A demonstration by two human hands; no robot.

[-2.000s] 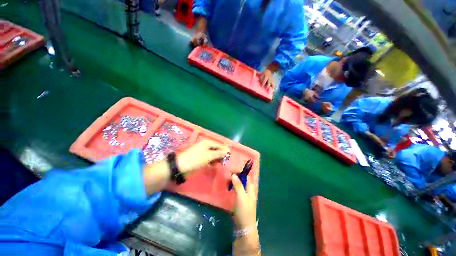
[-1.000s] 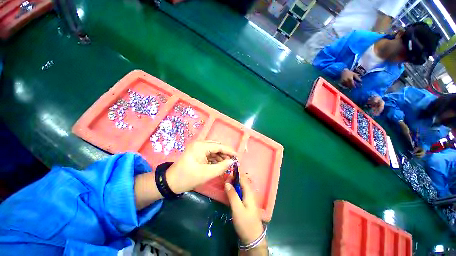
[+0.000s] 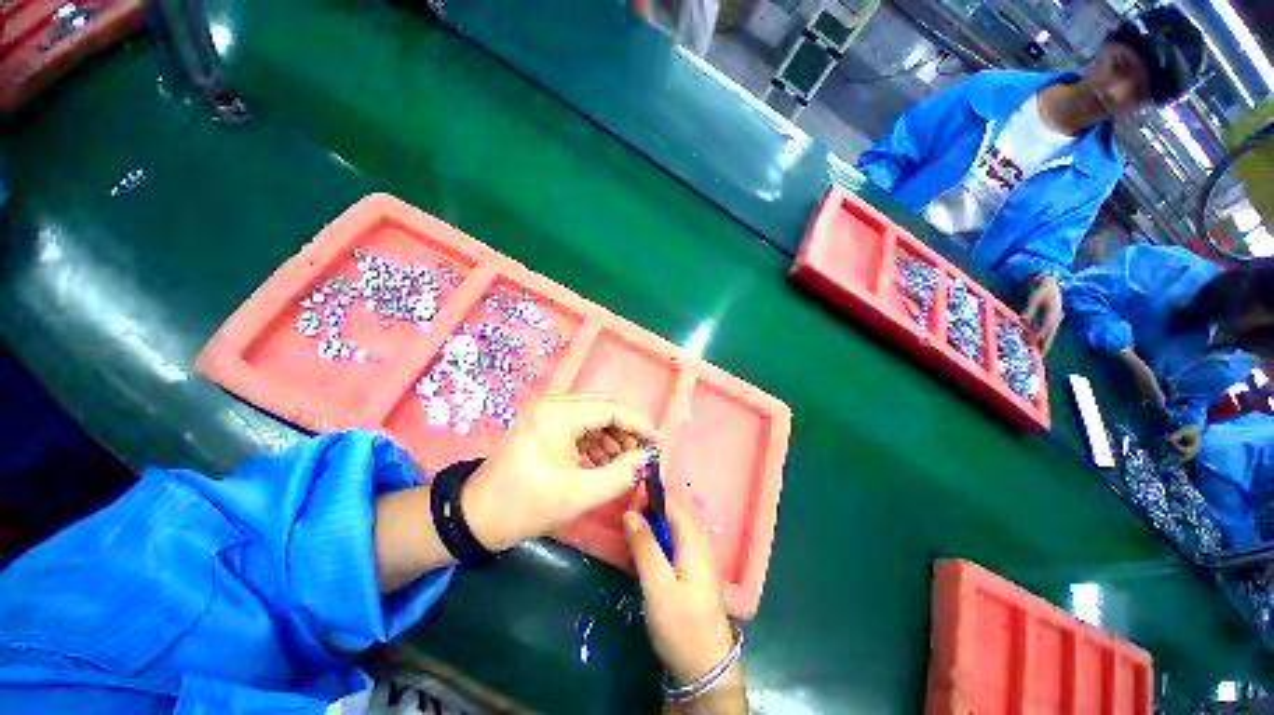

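Observation:
The orange-red sorting tray [image 3: 377, 419] lies on the green surface in front of me. Its two left pockets hold loose silvery small components [image 3: 468, 377]. My left hand [image 3: 559, 468] is over the tray's right half, its fingertips closed on a tiny silvery part [image 3: 648, 458]. My right hand [image 3: 682, 594] is at the tray's front edge, holding the dark blue side cutters [image 3: 660, 520]. Their jaws point up at the part at my left fingertips. Whether the jaws touch or close on it is too small to tell.
A second red tray [image 3: 1027, 594] lies at the lower right. Across the table, a person in a blue smock has a hand at another filled tray [image 3: 822, 240]. A white strip [image 3: 1091, 419] and silvery heaps [image 3: 1160, 489] lie beyond it. Thin scraps [image 3: 587, 636] lie near my tray's front.
The opposite tray has moved left, away from the white strip, and the person behind it has raised their head. My hands have stayed together over the tray; earlier they were apart.

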